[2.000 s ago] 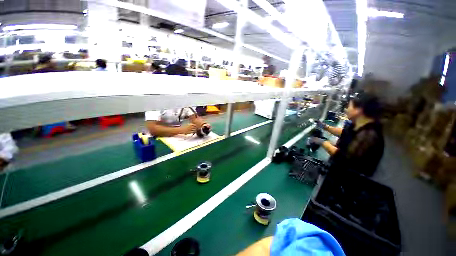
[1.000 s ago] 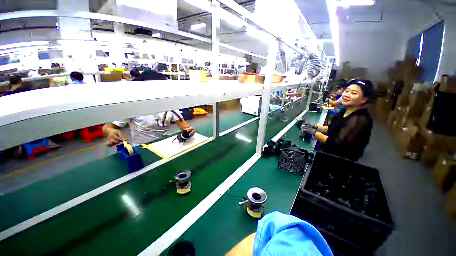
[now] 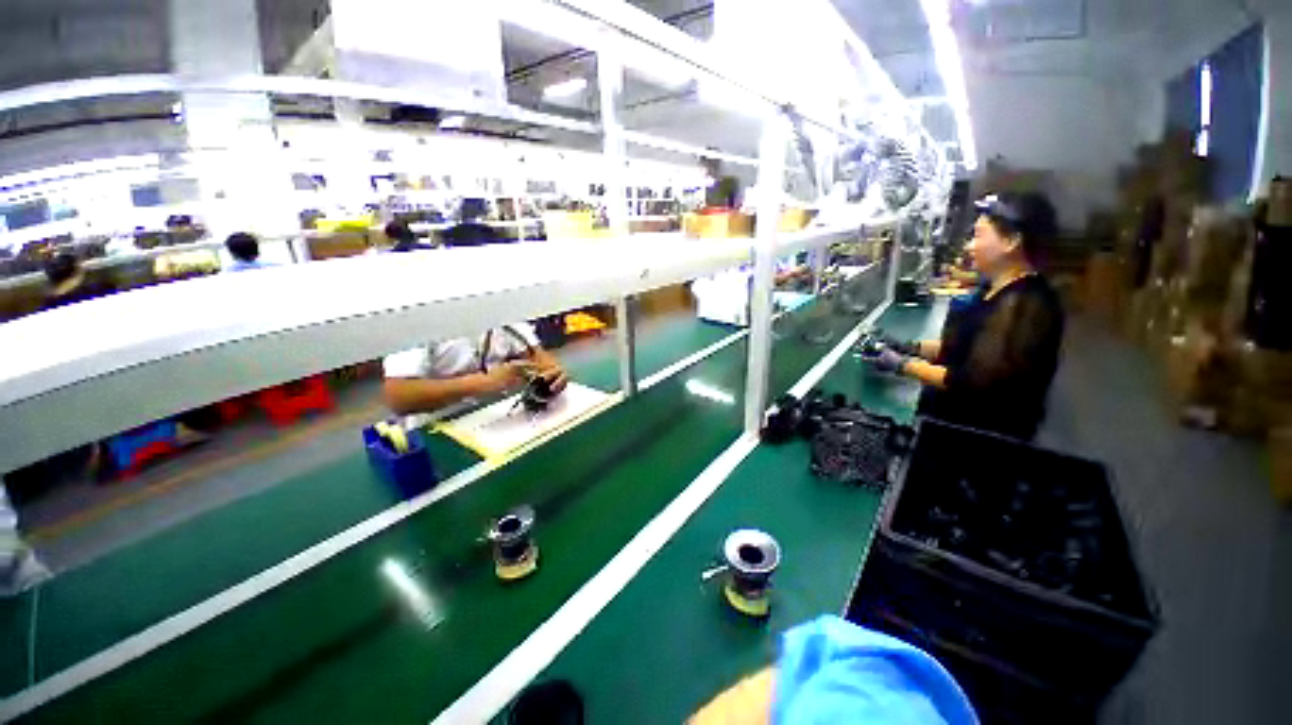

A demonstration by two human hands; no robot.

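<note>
A flanged metal unit point(image 3: 748, 571) stands upright on the green bench, with a wide silver rim, dark centre hole, yellow band below and a thin piece sticking out left. A similar unit point(image 3: 512, 545) stands on the darker belt. A black cylindrical housing point(image 3: 547, 704) is cut off by the bottom edge. Blue cloth point(image 3: 871, 677) with some bare skin beside it shows at the bottom edge, seemingly my own sleeve and arm. Neither of my hands is in view.
Black crate of dark parts point(image 3: 1013, 524) at right; black parts pile point(image 3: 857, 446) on the bench. White rail point(image 3: 609, 574), upright post point(image 3: 761, 283) and long shelf point(image 3: 354, 312). Blue holder point(image 3: 401, 460) and white sheet point(image 3: 546, 419) across, before a worker handling a unit. Another person stands at right.
The belt unit has shifted left relative to the bench unit. The opposite worker's hand has left the blue holder and is back at the unit. The person at right has turned towards the bench.
</note>
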